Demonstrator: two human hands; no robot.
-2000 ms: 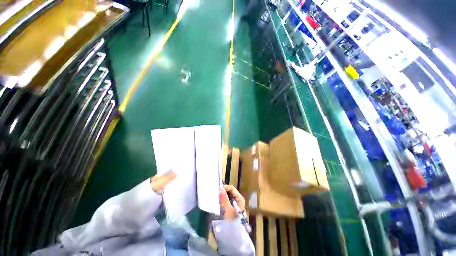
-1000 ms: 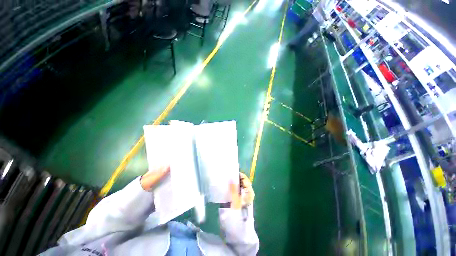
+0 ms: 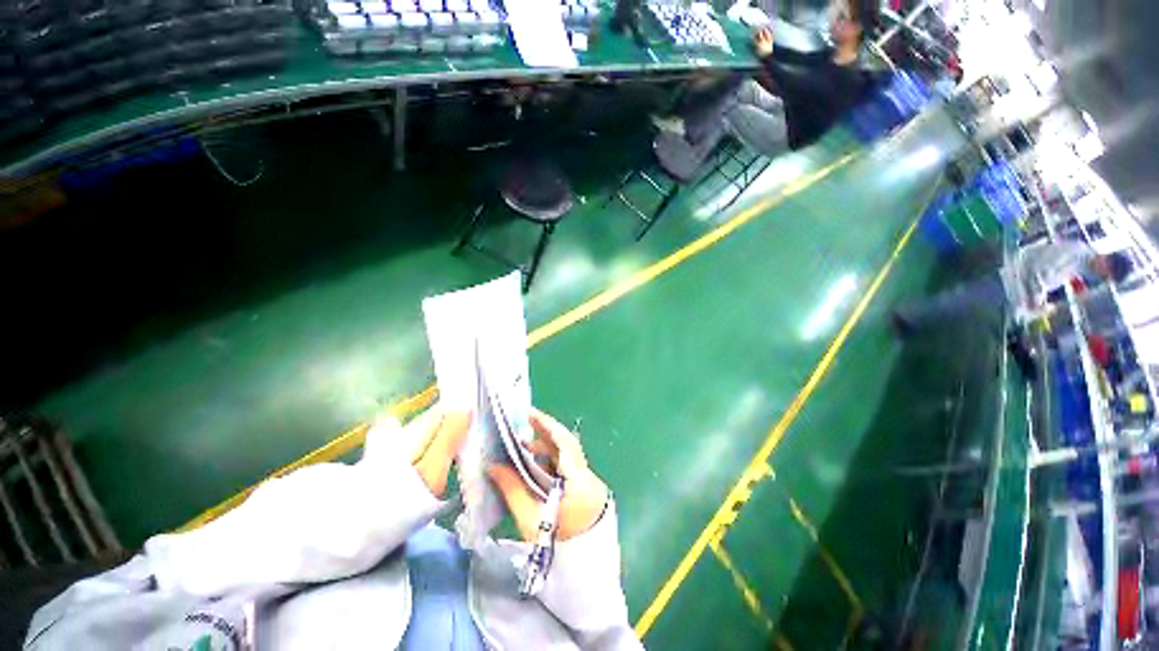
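A notebook with white pages [image 3: 481, 333] is held upright in front of my chest, partly folded together, its pages bent near the lower right. My left hand [image 3: 441, 445] grips its lower left side. My right hand [image 3: 566, 483] grips its lower right side, with fingers against the pages. A thin silvery pen [image 3: 543, 544] lies along my right hand and points down. The fingertips are partly hidden by the pages.
A long bench [image 3: 420, 79] with trays of white pieces [image 3: 413, 18] runs across the top left. A stool [image 3: 538, 193] stands beside it, and a seated person [image 3: 820, 89] is farther along. Yellow lines [image 3: 712, 242] cross the green floor. Shelving [image 3: 1080, 445] stands at right.
The view has swung left, bringing the bench and person into sight. The notebook has gone from open wide to nearly folded, and my hands are closer together.
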